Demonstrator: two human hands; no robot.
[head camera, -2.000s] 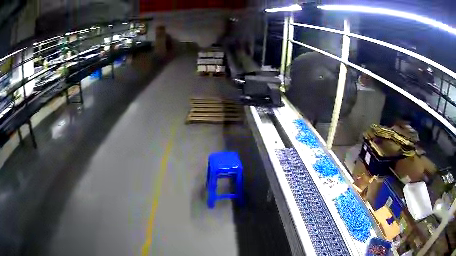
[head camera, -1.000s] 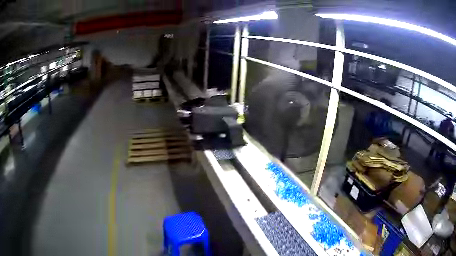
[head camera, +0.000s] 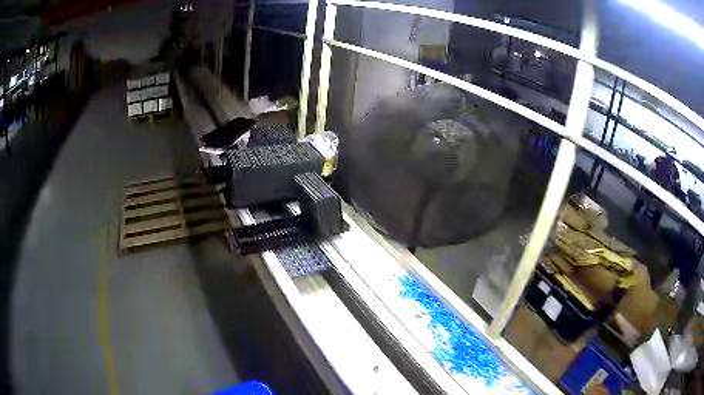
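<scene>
Neither of my hands is in the picture. In front of me an assembly line track (head camera: 310, 326) runs away towards the upper left. A circuit board panel (head camera: 302, 260) lies on it beside dark stacked trays or boards (head camera: 270, 176). More dark upright pieces (head camera: 319, 204) stand against the stack's right side. Loose blue components (head camera: 451, 332) are spread along the white shelf (head camera: 369, 253) right of the track.
A large round fan (head camera: 436, 166) stands behind the cream frame (head camera: 554, 185). Cartons (head camera: 583, 243), a dark bin (head camera: 552, 301) and a blue box (head camera: 594, 372) are at the right. A wooden pallet (head camera: 154, 212) lies in the aisle; a blue stool (head camera: 245, 388) is cut off below. A person (head camera: 665, 176) is far right.
The view has moved forward along the line. The dark stack and fan look larger, and the stool has slid down to the bottom edge. The long row of panels nearest me has left the picture.
</scene>
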